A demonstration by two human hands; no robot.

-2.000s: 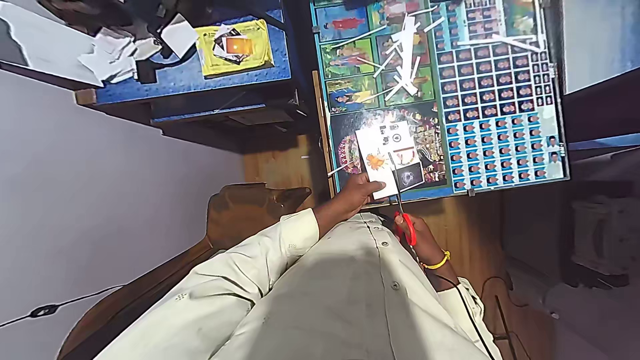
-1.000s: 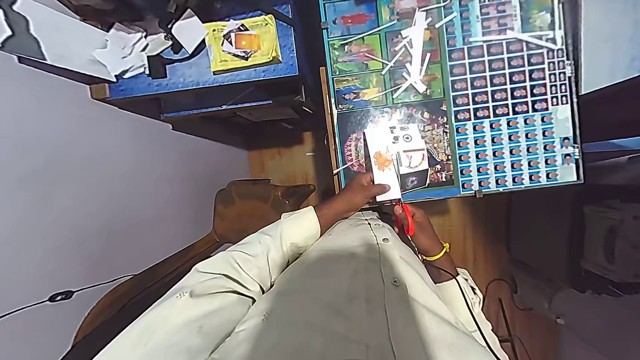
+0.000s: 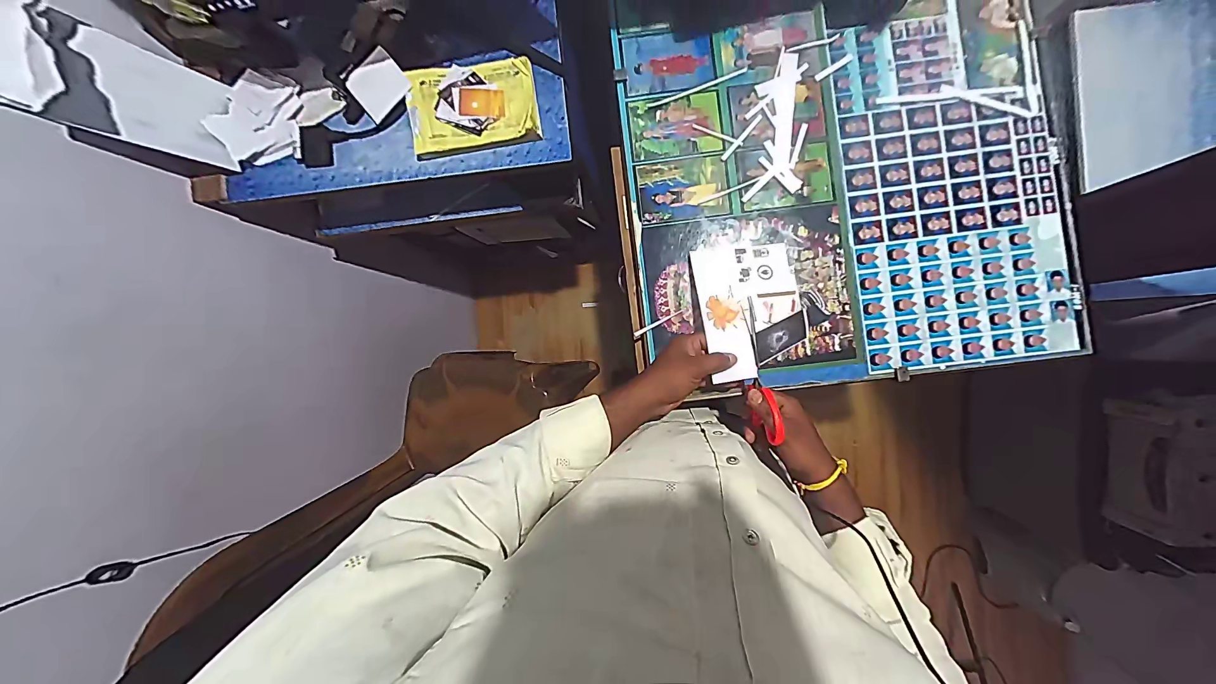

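My left hand [image 3: 686, 369] grips the lower left edge of a white printed paper card [image 3: 724, 328] with an orange figure on it, thumb on top. My right hand [image 3: 788, 432] is closed around the red handles of a pair of scissors [image 3: 774, 416], just right of the card's lower end. The narrow blades point up along the card's right edge; whether they touch the paper is hard to tell. Beside and partly behind the card lie a white printed piece [image 3: 771, 266] and a dark printed piece [image 3: 783, 337]. My right wrist bears a yellow band.
Photo prints cover the tabletop [image 3: 883, 373], with white paper strips [image 3: 784, 123] scattered over its upper part. At upper left, a blue shelf [image 3: 380, 166] holds a yellow packet [image 3: 475, 104] and paper scraps [image 3: 261, 114]. A brown chair [image 3: 475, 399] stands at my left.
The scissors have moved down beside the card from two seconds ago, and their blades now show less over it. My left hand still holds the card.
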